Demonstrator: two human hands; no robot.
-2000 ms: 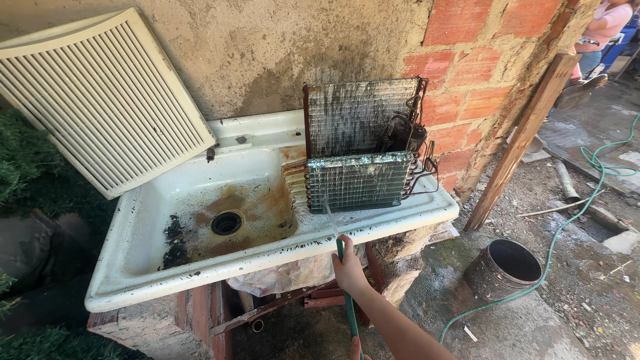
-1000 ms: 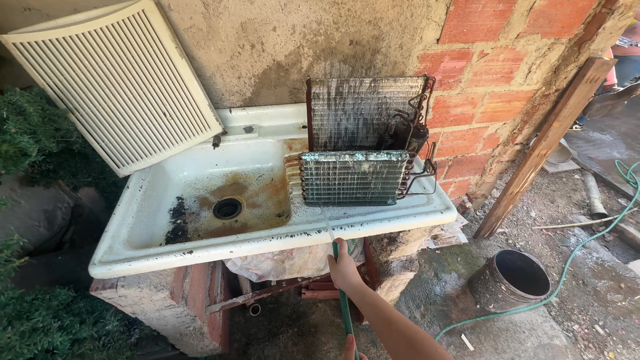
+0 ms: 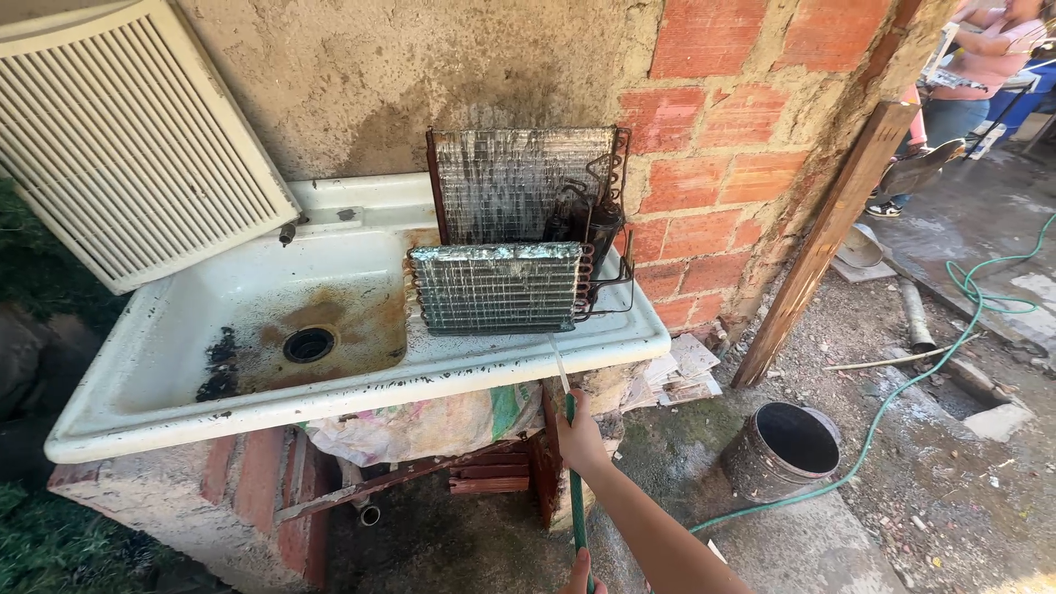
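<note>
Water streams from the end of a green garden hose (image 3: 577, 503) toward the lower edge of the front finned coil (image 3: 497, 290). Around the hose near its outlet, one hand, which looks like my right hand (image 3: 582, 433), is closed in front of the sink. My left hand (image 3: 584, 575) grips the hose lower down, at the bottom edge of the view, mostly cut off. The front coil stands on the drainboard of the white enamel sink (image 3: 346, 404). Behind it a taller finned coil (image 3: 511, 177) stands upright near the wall, with a dark compressor (image 3: 606, 221) and bent tubes at its right.
A slatted cream plastic panel (image 3: 140, 140) leans over the sink's left end. Right of the sink are a wooden post (image 3: 829, 239), a metal bucket (image 3: 780, 454) and the trailing hose. Broken tiles (image 3: 681, 375) lie by the support. A person (image 3: 982, 66) is at the upper right.
The water stream has shifted right along the coil's lower edge since two seconds ago. Both hands still hold the hose.
</note>
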